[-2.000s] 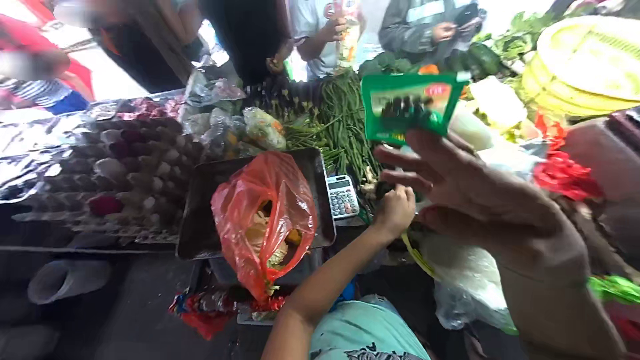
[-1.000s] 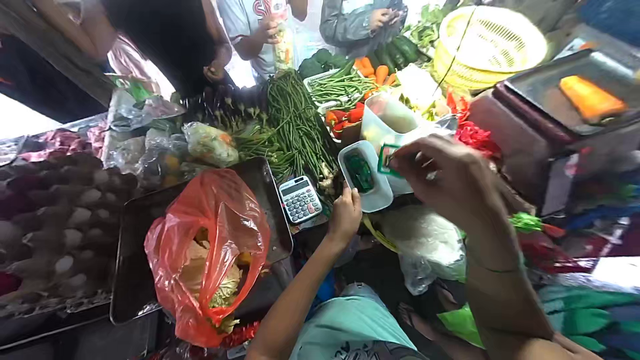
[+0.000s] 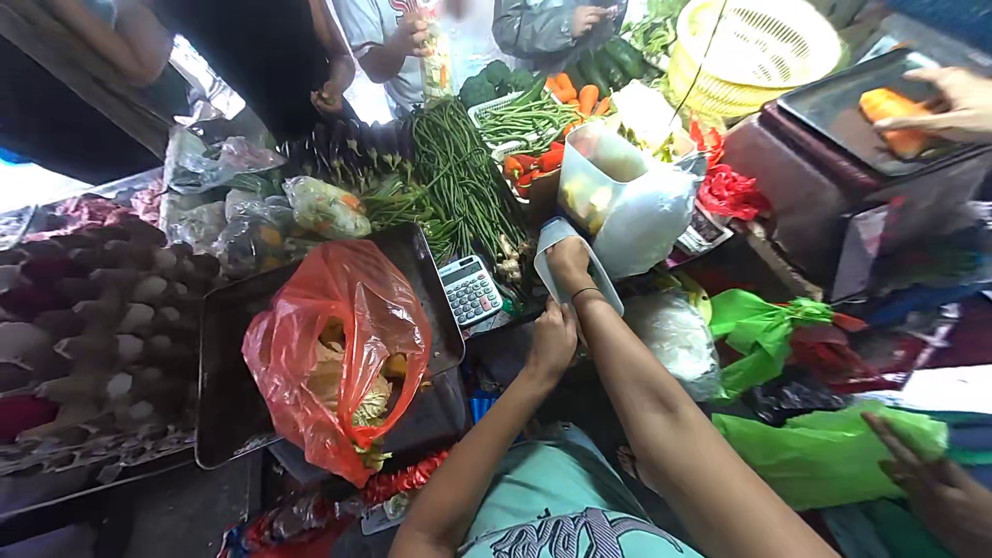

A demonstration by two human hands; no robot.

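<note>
My right hand (image 3: pixel 570 260) reaches down inside a small white plastic container (image 3: pixel 607 288); its fingers and whatever they touch are hidden. Beside it, my left hand (image 3: pixel 552 335) is closed at the container's near edge, gripping it. Just left of the container lies a white calculator (image 3: pixel 470 291). Farther left, a red plastic bag (image 3: pixel 337 349) with leafy vegetables rests on a dark metal tray (image 3: pixel 446 341). A taller translucent container (image 3: pixel 595 174) stands right behind my hands.
Long green beans (image 3: pixel 465 170), carrots (image 3: pixel 589 99) and eggplants (image 3: pixel 349 151) lie at the back. Egg trays (image 3: pixel 101 341) fill the left. At right, another person's hand (image 3: pixel 957 97) touches an orange vegetable (image 3: pixel 891 116) on a scale pan; another hand (image 3: pixel 942 484) is by a green bag (image 3: pixel 829 453).
My right hand has gone from above the container down into it; the green packet it held earlier is out of sight. A hand has appeared at the orange vegetable, another by the green bag.
</note>
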